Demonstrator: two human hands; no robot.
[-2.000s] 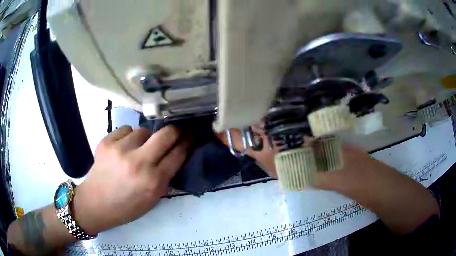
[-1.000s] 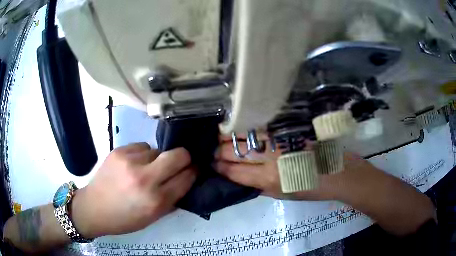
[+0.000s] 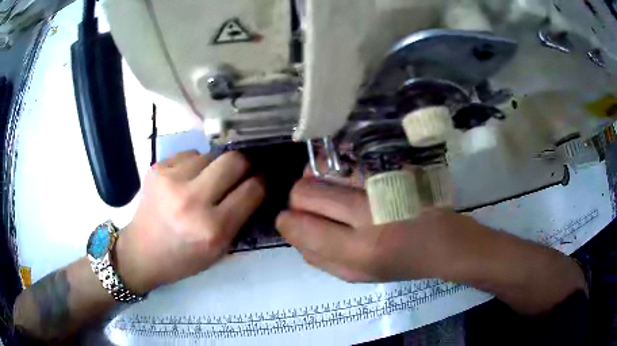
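Note:
A dark fabric piece (image 3: 274,177) lies under the cream head of the sewing machine (image 3: 237,64), between my hands. My left hand (image 3: 196,206), with a watch on the wrist, has curled fingers gripping the fabric's left side. My right hand (image 3: 345,230) is at its right side, thumb and fingers closed on its edge; the tension knobs (image 3: 394,196) partly cover this hand. The needle area is hidden behind the head and the fabric.
A black elongated bar (image 3: 107,121) hangs at the left of the head. A printed ruler (image 3: 281,324) curves along the front of the white table (image 3: 51,203). A metal guard plate (image 3: 453,51) sits on the machine at the upper right.
The fabric's lower part, spread toward the front edge a second ago, is now mostly hidden between my hands. My right hand has moved in lower and closer to my left. The view has shifted slightly.

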